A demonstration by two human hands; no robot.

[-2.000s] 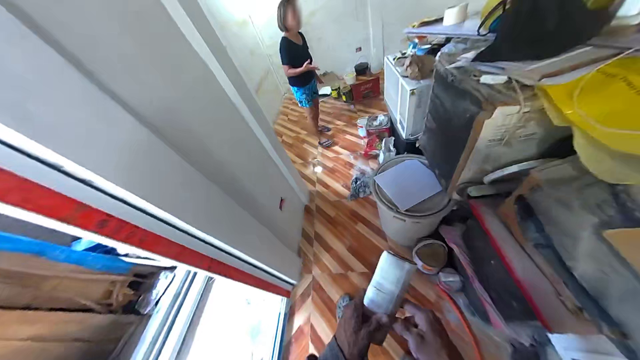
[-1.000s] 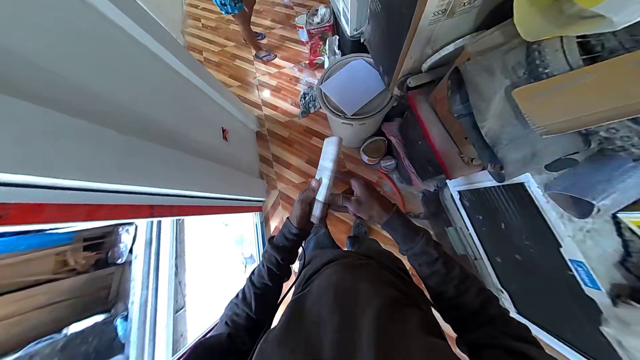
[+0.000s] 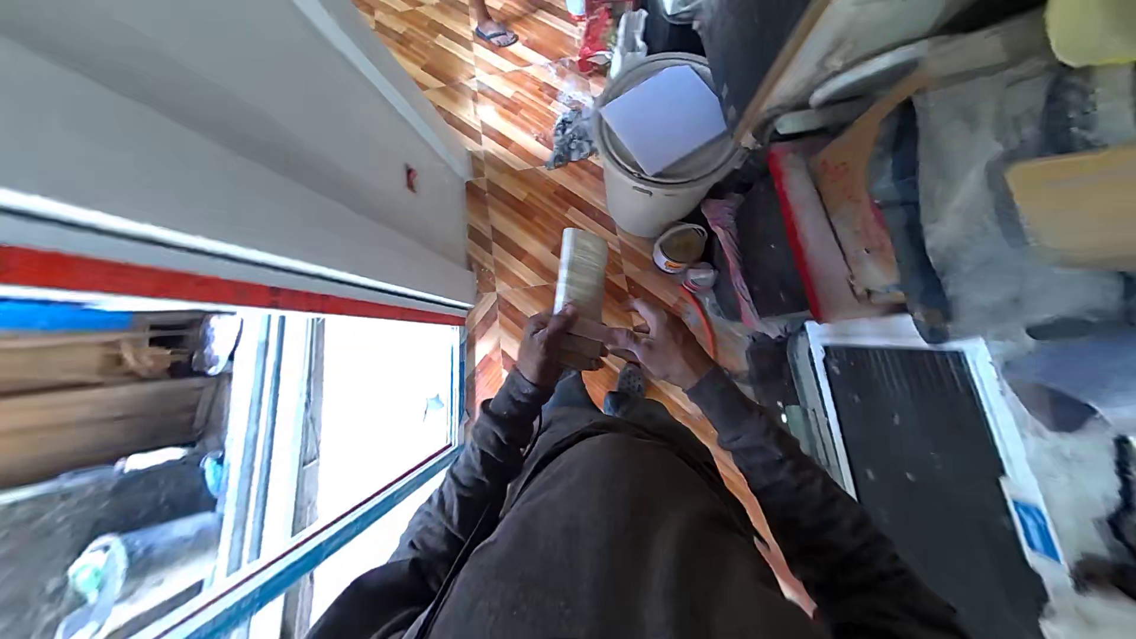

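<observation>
A pale, flat-faced roll wrapped in clear plastic (image 3: 583,271) points away from me in the middle of the view. My left hand (image 3: 550,344) is closed around its near end. My right hand (image 3: 661,342) reaches in from the right, its fingertips at the same end; whether they grip it is hard to tell. Beyond the roll stands a white plastic bucket (image 3: 643,206) with a white sheet (image 3: 666,120) on its lid. Beside the bucket's foot is a small open tub (image 3: 682,248).
A window frame (image 3: 355,532) and grey wall (image 3: 222,160) line the left. A dark panel with a white frame (image 3: 923,435) lies at the right, below piled boards and sheeting (image 3: 1021,177). A person's sandalled foot (image 3: 497,34) is at the top; an orange hose (image 3: 701,324) curves nearby.
The view has tilted down since two seconds ago. Since one second ago, the roll has turned and now shows a broader face.
</observation>
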